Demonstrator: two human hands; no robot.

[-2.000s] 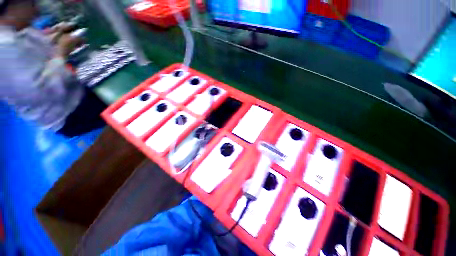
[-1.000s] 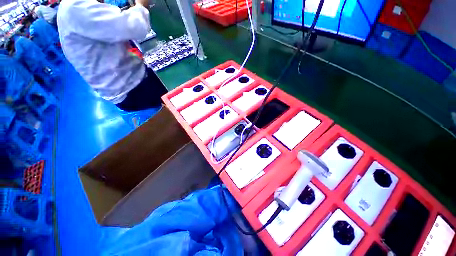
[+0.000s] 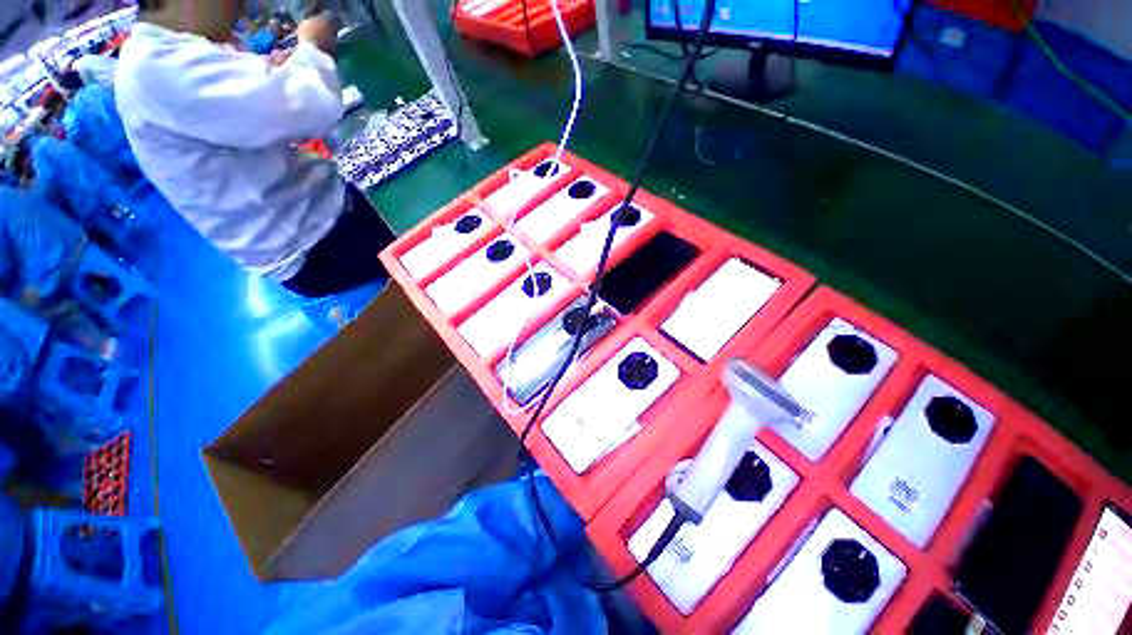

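Observation:
Two red trays [image 3: 804, 303] lie end to end, with smartphones in their slots. Several phones show white backs with round black cameras, such as one phone [image 3: 924, 461] at the right. A black-screened phone [image 3: 648, 272] and a phone with a lit white screen [image 3: 720, 308] lie in the back row. A handheld scanner [image 3: 730, 437] lies across phones near the trays' join. A greyer phone [image 3: 559, 351] has a white cable [image 3: 509, 395] by it. Neither of my hands is in view; a blue sleeve or smock [image 3: 466, 564] shows at the bottom.
An open cardboard box [image 3: 360, 428] stands at the left below the trays. A monitor [image 3: 795, 25] stands behind, with a red tray [image 3: 507, 27] to its left. A black cord hangs over the left tray. A person in a white top [image 3: 230, 137] stands at the upper left.
The view has swung left since the oldest frame, then shifted slightly. The scanner and phones lie in the same places on the trays. The cables over the left tray now show clearly.

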